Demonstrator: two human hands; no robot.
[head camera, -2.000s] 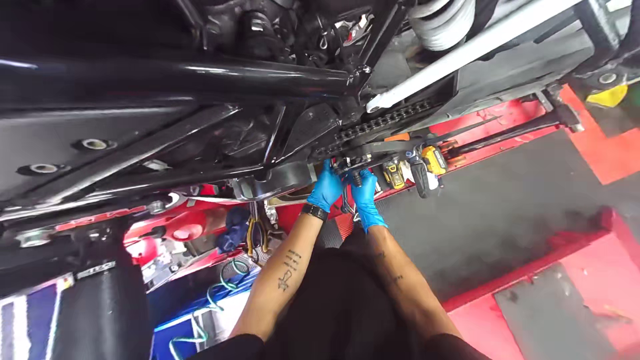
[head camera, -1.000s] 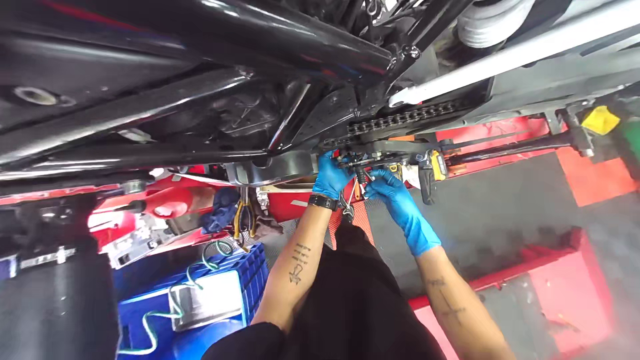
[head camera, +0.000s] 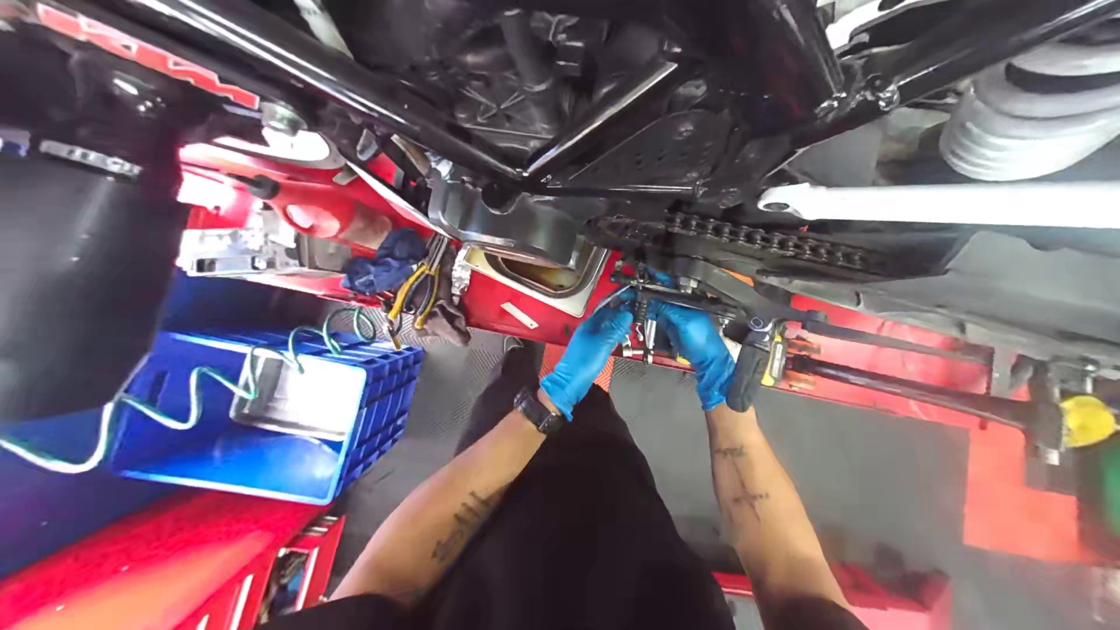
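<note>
Both my hands wear blue gloves and work close together under a motorcycle's black frame, just below the drive chain (head camera: 761, 238). My left hand (head camera: 598, 343) has its fingers at a small metal linkage with a spring (head camera: 643, 311). From the other side, my right hand (head camera: 696, 337) reaches to the same linkage, its fingertips partly behind it. Whether either hand is closed on a part cannot be told. Right of my right hand is a black and yellow power tool (head camera: 759, 363). An open metal tray (head camera: 569, 297) lies to the left of my hands.
Yellow-handled pliers (head camera: 416, 293) and a dark blue cloth (head camera: 385, 262) lie at the left on the red lift. A blue plastic crate (head camera: 376, 420) stands below them, with a coiled green hose (head camera: 197, 394) across it. A white bar (head camera: 954, 204) extends at the upper right.
My right hand, farther from my left hand one second ago, is back close beside it at the linkage. The view has shifted, showing more of the crate and the lift's left side.
</note>
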